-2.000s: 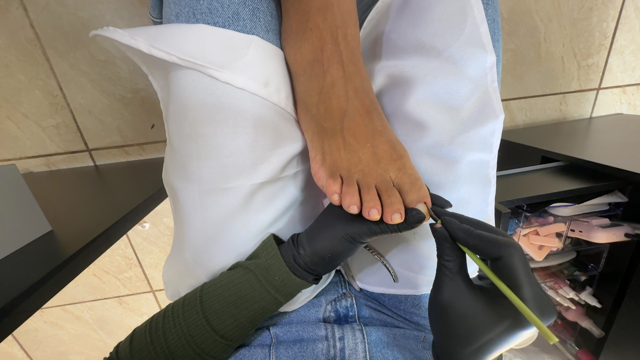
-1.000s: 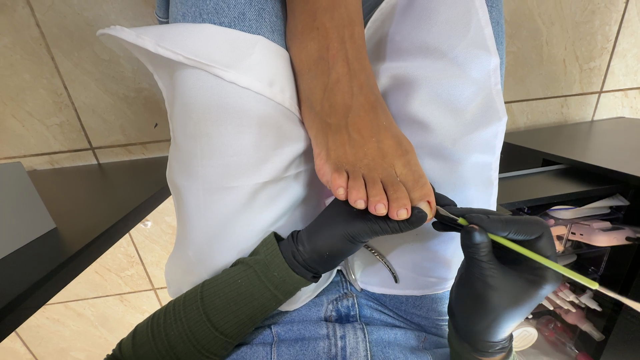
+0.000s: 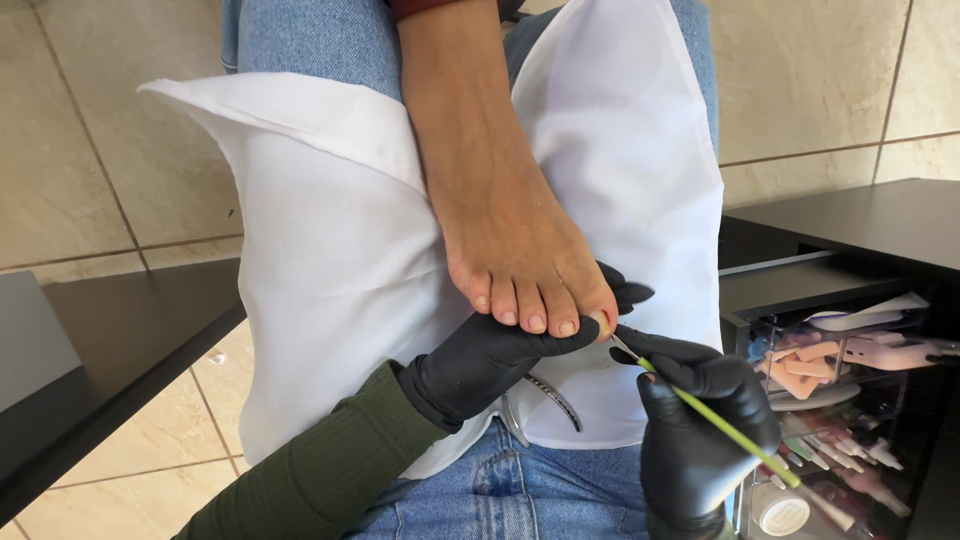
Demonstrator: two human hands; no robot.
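Observation:
A person's bare foot [image 3: 510,217] rests on a white cloth [image 3: 330,225] across my lap. In a black glove, my left hand [image 3: 487,360] holds the foot's toes from below, its thumb against the big toe [image 3: 596,300] and fingertips showing past the far side. My gloved right hand [image 3: 697,420] grips a thin tool with a lime-green handle [image 3: 720,420], its metal tip at the edge of the big toenail. A metal hand tool [image 3: 555,401], partly hidden, lies on the cloth below the left hand.
At the right, an open drawer of a black cabinet [image 3: 862,225] holds clear organizers with peach blocks [image 3: 806,367], nail tools and a white-lidded jar [image 3: 784,511]. A black surface [image 3: 150,322] with a grey object [image 3: 34,337] stands at the left. Tiled floor [image 3: 810,82] lies beyond.
My right hand has shifted around the big toe, and the green handle's angle has changed between frames. My left hand keeps its hold on the foot.

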